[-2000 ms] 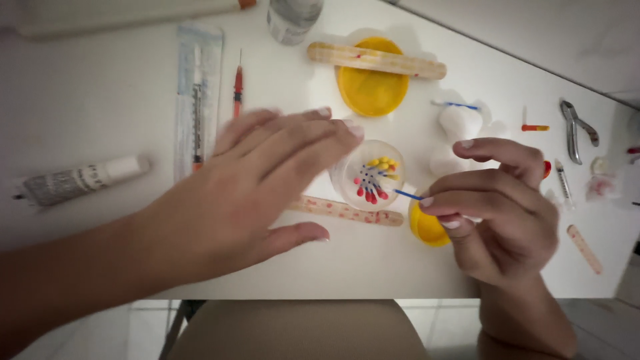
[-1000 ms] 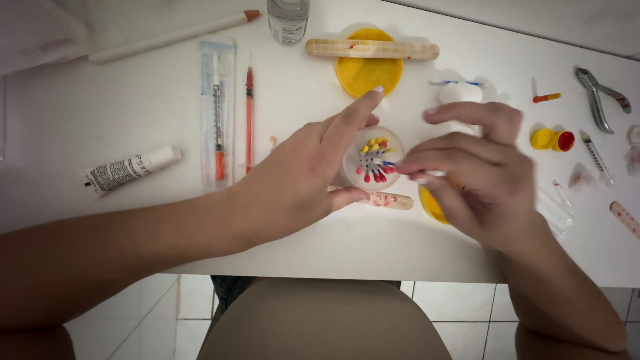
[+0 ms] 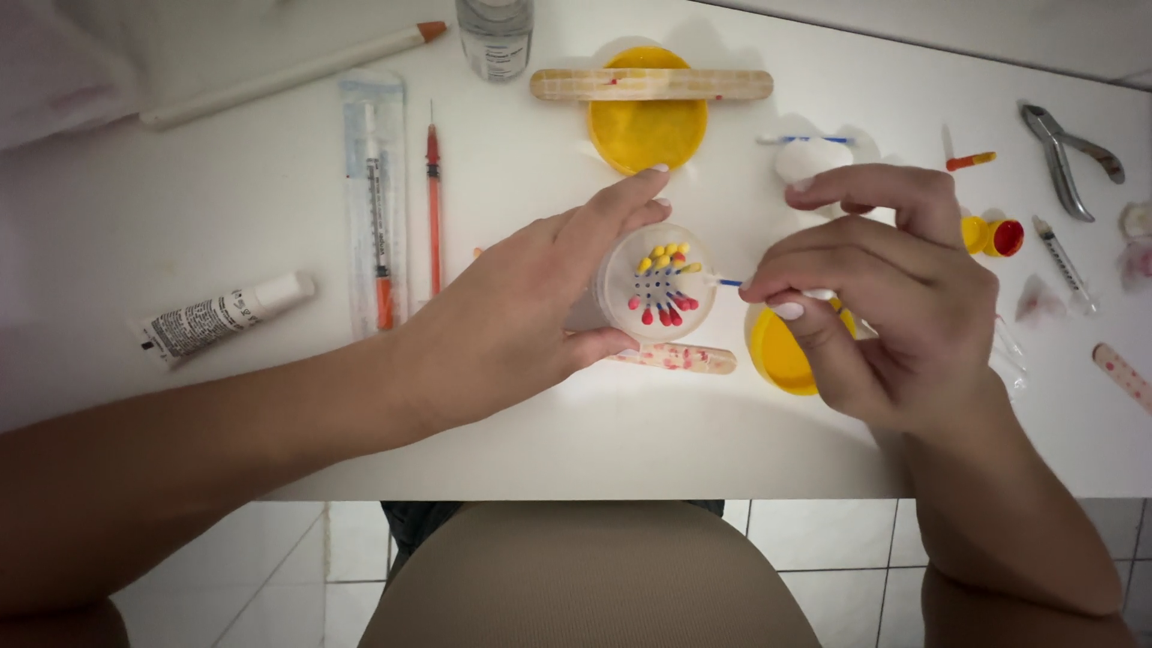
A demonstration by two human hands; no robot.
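My left hand (image 3: 540, 288) curves around the left side of a round translucent container (image 3: 661, 326), thumb near its lower edge. Yellow-tipped and red-tipped cotton swabs (image 3: 664, 315) stand in the holes of its perforated top. My right hand (image 3: 900, 288) pinches a thin blue stick (image 3: 731, 283) between thumb and index finger; its pale end is at the container's right edge. A yellow dish (image 3: 785, 355) lies partly behind my right hand. Another yellow dish (image 3: 648, 135) sits above, with a patterned wooden stick (image 3: 652, 85) across it. A red-spotted stick (image 3: 684, 357) lies below the container.
To the left lie a tube (image 3: 216, 319), a wrapped syringe (image 3: 373, 207), an orange syringe (image 3: 435, 207) and a white pencil (image 3: 297, 74). A glass bottle (image 3: 495, 40) stands at the top. On the right are metal nippers (image 3: 1062, 157), small paint pots (image 3: 1003, 238) and another syringe (image 3: 1066, 261).
My left hand has moved from hovering left of the container to resting against its side. My right hand still holds a blue stick beside the container. The view has shifted.
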